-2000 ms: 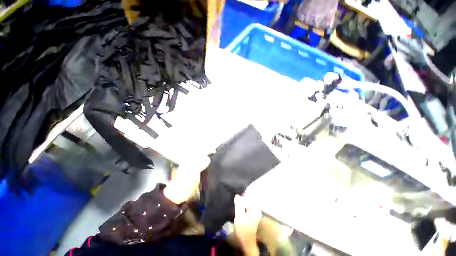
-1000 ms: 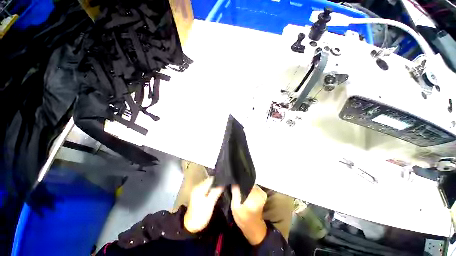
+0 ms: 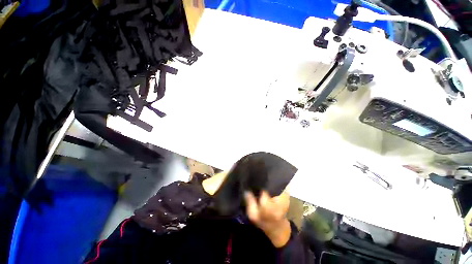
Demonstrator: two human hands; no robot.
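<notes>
A black fabric panel [image 3: 266, 170] is held curved above the table's front edge, close to my body. My right hand [image 3: 269, 209] grips its lower right part, with the fingers bent against it. My left hand is hidden behind the panel; only a bit of the wrist [image 3: 211, 184] shows at the panel's left edge. The white-grey sewing machine [image 3: 383, 77] stands to the right, with its presser foot area [image 3: 291, 111] away from the panel. No fabric is seen under the foot.
Black webbing tabs [image 3: 147, 100] lie heaped at the left by a cardboard box [image 3: 193, 15]. Large black panels [image 3: 57, 72] drape at far left. Thread snips [image 3: 373, 175] lie on the white table [image 3: 227, 93]. Blue bins stand lower left [image 3: 67, 221] and behind.
The black panel was upright and folded between both hands; now it is spread and curved, lower and slightly right. My left hand has gone behind it. My right hand has moved slightly right.
</notes>
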